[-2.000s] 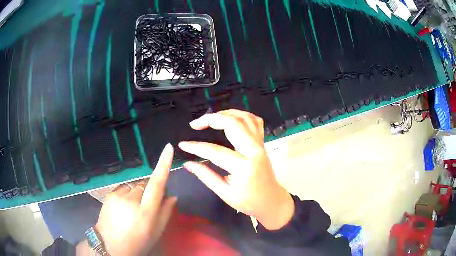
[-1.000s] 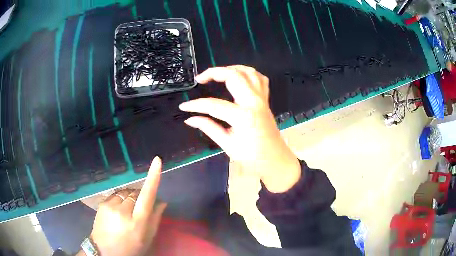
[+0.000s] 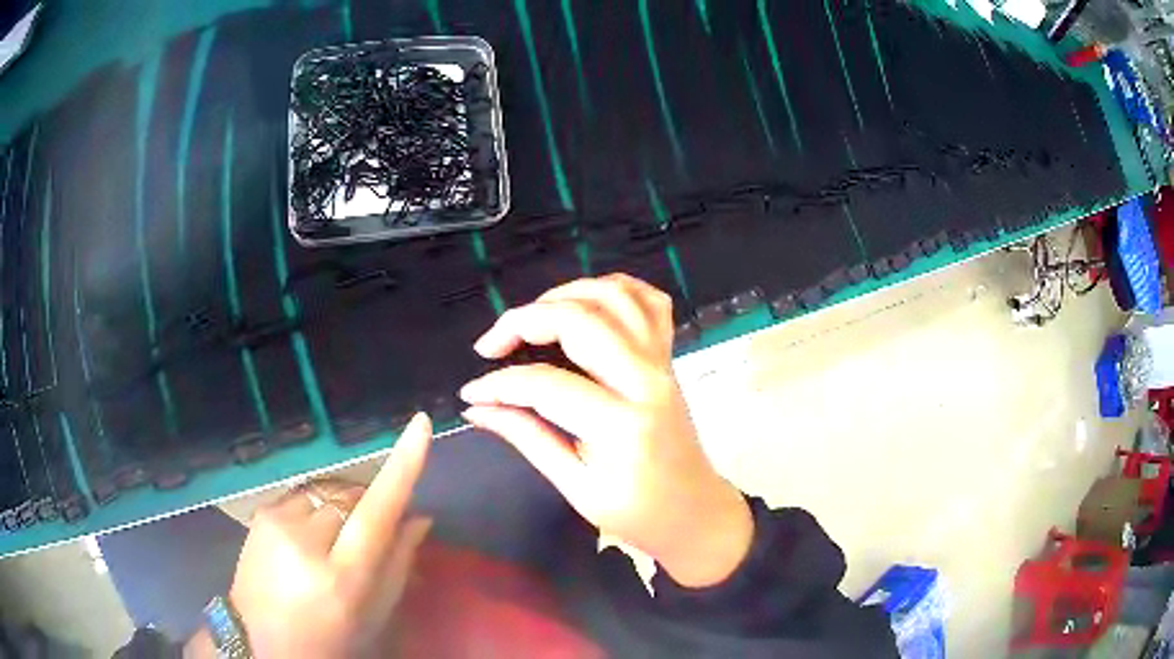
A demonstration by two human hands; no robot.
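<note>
Many flat black strips [image 3: 386,309] lie side by side on the green table covering [image 3: 309,461], with dark end tabs [image 3: 277,442] along the near edge. A clear square box [image 3: 399,142] of tangled black clips rests on the strips. My right hand [image 3: 592,431] is over the near table edge, thumb and index fingertips close together; whether a clip is between them is too small to tell. My left hand [image 3: 328,554] is below the near edge, index finger extended toward the right fingertips; its other fingers are curled and partly hidden, and no held thing shows.
Thin black clips [image 3: 888,180] lie in an uneven line across the strips. Red stools [image 3: 1069,592], a brown box [image 3: 1114,509] and blue packaging [image 3: 908,605] are on the pale floor at right. White papers are at the table's far end.
Compared with one second ago, my right hand has come down from beside the clip box to the near edge, and its thumb and index fingertips are closer. My left hand stays nearly in place.
</note>
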